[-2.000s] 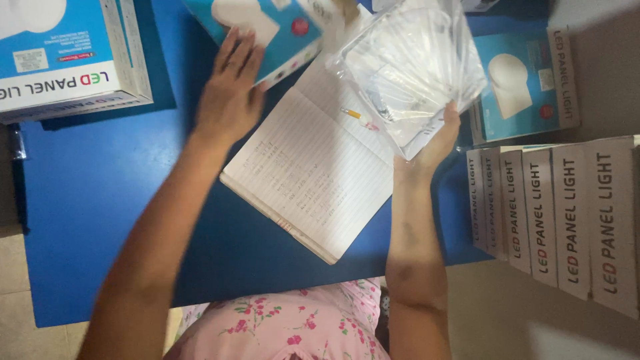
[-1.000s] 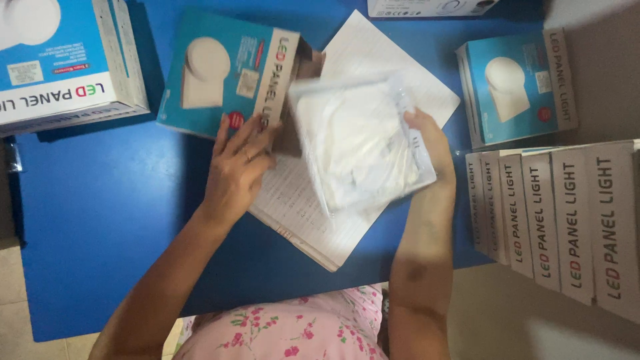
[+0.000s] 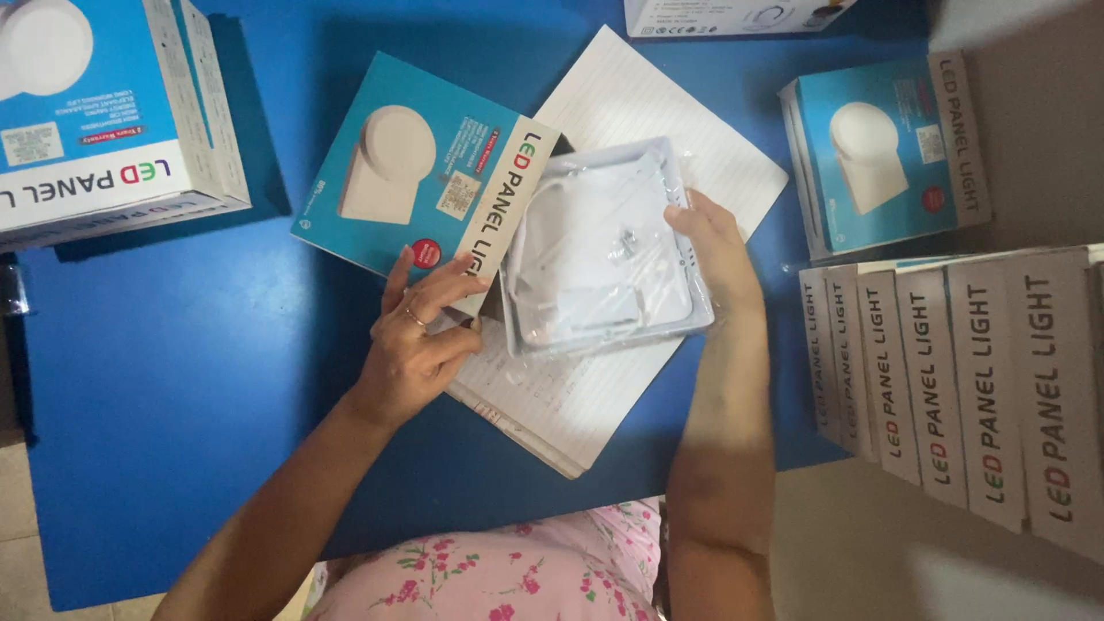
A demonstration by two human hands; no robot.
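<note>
My left hand (image 3: 431, 332) grips the lower right edge of a blue and white LED panel light box (image 3: 405, 172), thumb beneath and fingers on its printed face. The box lies tilted, its right end towards a square white panel light in a clear plastic bag (image 3: 604, 250). My right hand (image 3: 707, 233) holds that bagged light by its right edge. The light's left edge is at the box's dark end; whether it is inside cannot be told. Under both lies an open ruled notebook (image 3: 664, 112) with handwriting.
Larger LED panel light boxes (image 3: 95, 112) stand at the upper left of the blue table (image 3: 155, 388). Another box (image 3: 871, 164) lies at the right, above a tall stack of boxes (image 3: 949, 379). A white box (image 3: 733, 17) sits at the top edge.
The box has come down from the top of the view and now meets the bagged light. My right hand has lowered the light over the notebook. The pen seen earlier on the page is hidden.
</note>
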